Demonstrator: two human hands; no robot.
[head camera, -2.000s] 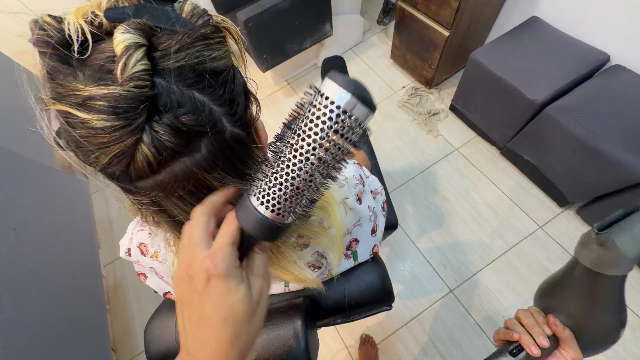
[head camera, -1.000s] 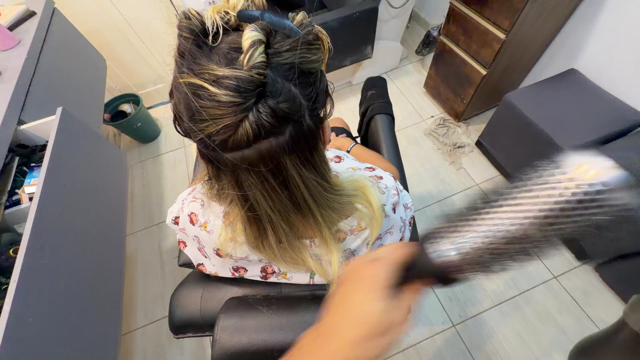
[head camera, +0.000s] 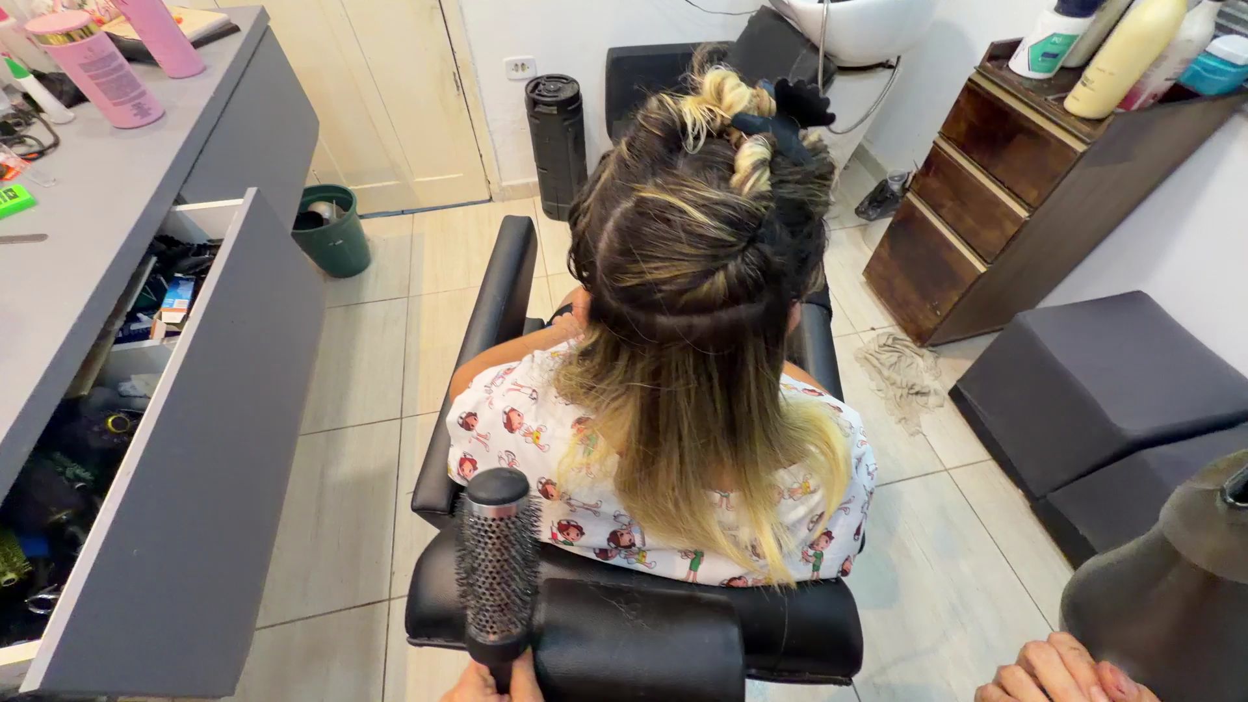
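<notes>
My left hand (head camera: 494, 685) grips the handle of a round metal-barrel hairbrush (head camera: 499, 570), which stands upright over the back of a black salon chair (head camera: 639, 639). At the bottom right corner, my right hand (head camera: 1063, 673) is closed on a dark hair dryer (head camera: 1160, 585), its handle mostly out of view. A seated person, seen from behind, wears a white printed cape (head camera: 526, 419). The upper hair (head camera: 682, 224) is twisted up and held with dark clips (head camera: 780, 127); the lower hair (head camera: 692, 419), dark with blond ends, hangs loose. The brush is left of the hair, apart from it.
At left, a grey counter (head camera: 107, 224) holds pink bottles above an open, filled drawer (head camera: 175, 458). A green bin (head camera: 333, 234) stands behind it. On the right are a wooden drawer unit (head camera: 975, 205) with bottles, dark padded stools (head camera: 1111, 390) and a rag (head camera: 902, 375) on the floor.
The brush was over the right side of the hair, then swung out to the right in a blur; now it is upright at the left. The view has shifted, showing more of the counter.
</notes>
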